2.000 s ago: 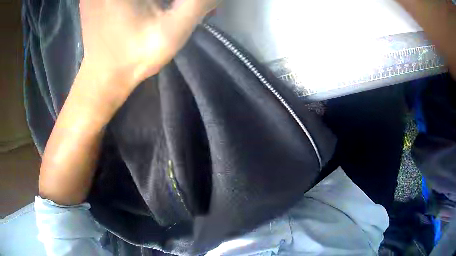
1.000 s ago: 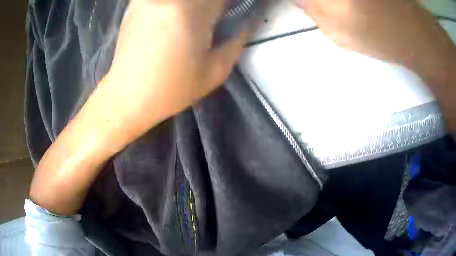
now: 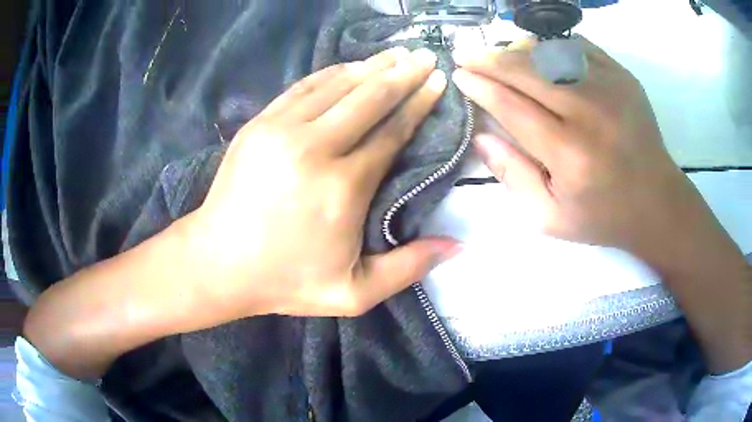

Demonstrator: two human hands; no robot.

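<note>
A dark grey garment (image 3: 272, 363) lies heaped left of the needle and hangs over the table's front edge. A silvery metal zipper (image 3: 429, 181) runs along its right edge, curving down from the presser foot (image 3: 434, 35). My left hand (image 3: 305, 181) lies flat on the cloth, its fingertips just below the foot and its thumb across the zipper. My right hand (image 3: 569, 148) rests on the other side, fingertips at the zipper's upper end. Neither hand is closed around the cloth. The needle tip is too blurred to tell.
A dark round tension knob (image 3: 548, 16) with a pale grey tip hangs above my right hand. The white table (image 3: 511, 280) has a ruler tape (image 3: 569, 325) along its curved front edge. Dark cloth with blue edges shows below at the right.
The view now shows the presser foot and machine parts. Both hands are now side by side below the foot, with the garment's zipper edge between them; before, the zipper ran straighter.
</note>
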